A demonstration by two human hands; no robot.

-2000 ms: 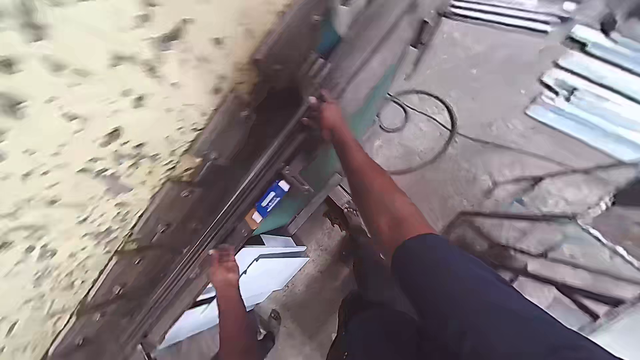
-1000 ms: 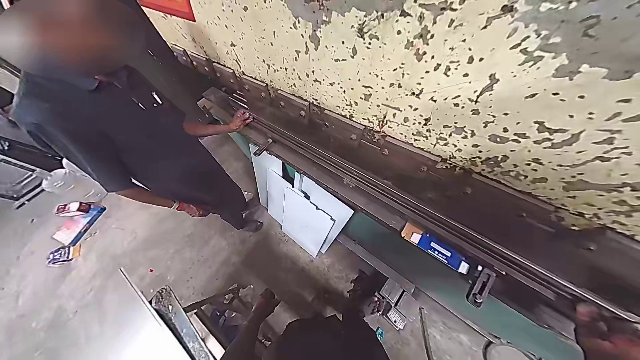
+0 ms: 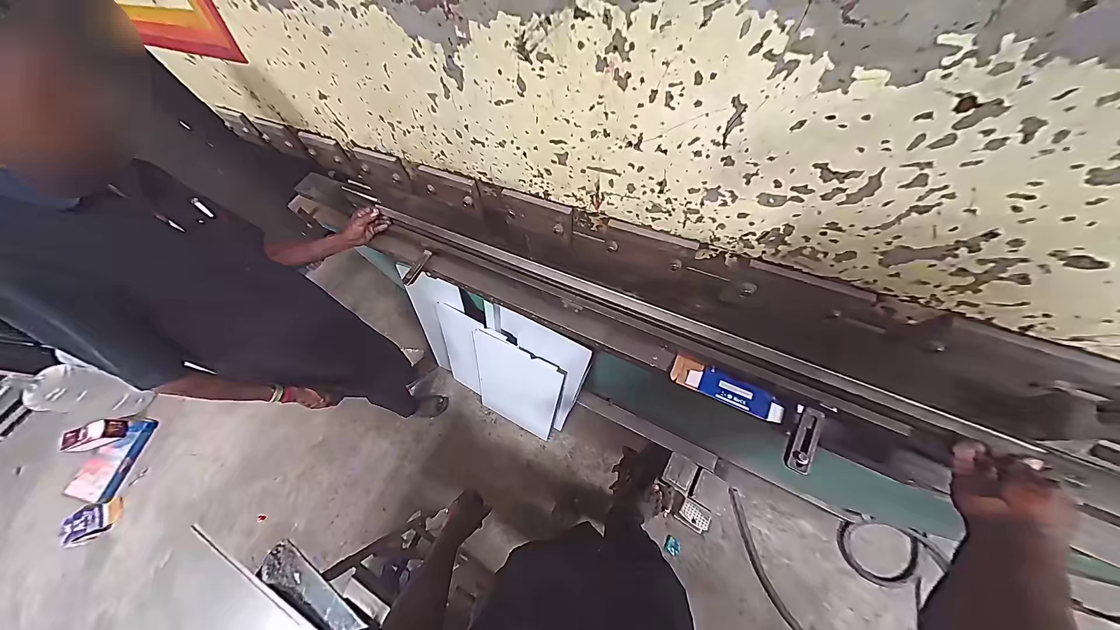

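Note:
A long thin metal bar (image 3: 700,337) lies along the bed of a long metal machine (image 3: 612,337) beside the wall. At its right end, my right hand (image 3: 1006,481) has its fingers curled on the bar, somewhat blurred. My left hand (image 3: 468,512) hangs low over the floor, away from the machine; it is dark, and whether its fingers are closed cannot be told. A co-worker's hand (image 3: 363,227) touches the far left end of the bar. A blue and white box (image 3: 739,395) sits on the machine's front ledge, left of a slotted metal bracket (image 3: 802,439).
White sheet panels (image 3: 521,376) lean against the machine's front. The co-worker (image 3: 175,280) stands at the left. A black cable (image 3: 757,560) lies on the floor at the right. Metal pieces (image 3: 311,586) lie near my left arm, and small packages (image 3: 109,459) at the left.
The view has swung left, bringing the co-worker into sight. My left hand was close to the machine's front edge two seconds ago and is now away from it, lower down.

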